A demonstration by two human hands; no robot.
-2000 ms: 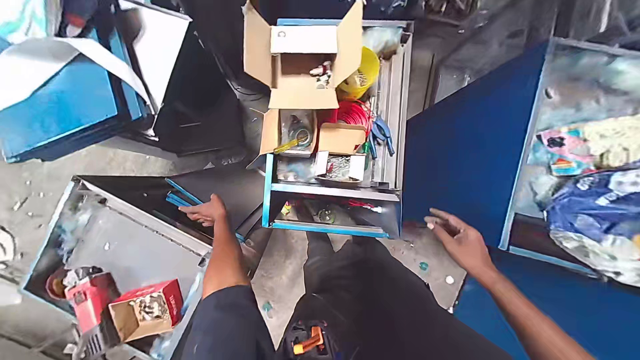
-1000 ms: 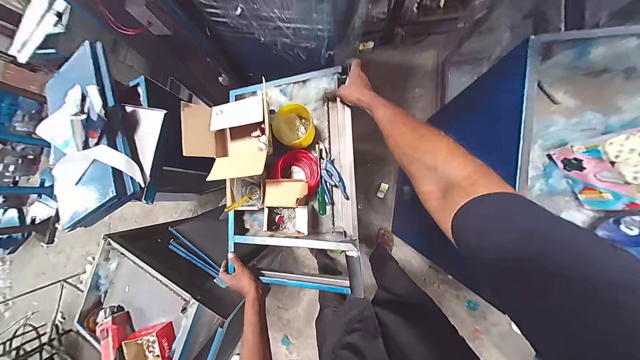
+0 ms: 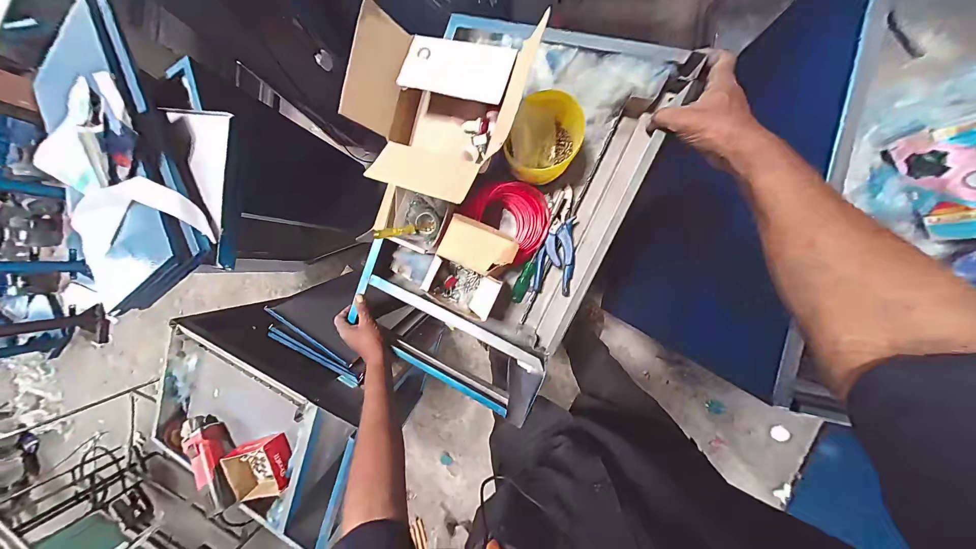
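Both hands grip a blue-edged metal frame, which lies tilted before me with goods on top. My left hand is closed on its near left edge; my right hand clasps its far right corner. On it are an open cardboard box, a yellow tub with small metal parts, a coil of red cable, and a small box of hardware. Blue-handled pliers lie beside a green-handled tool. A yellow screwdriver rests across another small box.
At lower left, a metal cabinet bears a red power tool and a red box. Blue metal strips lie on a dark panel. A large blue panel stands at right; stacked panels stand at left.
Two seconds ago my right hand was apart from the frame and my left was near the blue strips; now both hold the frame. The frame has turned and sits more tilted than before.
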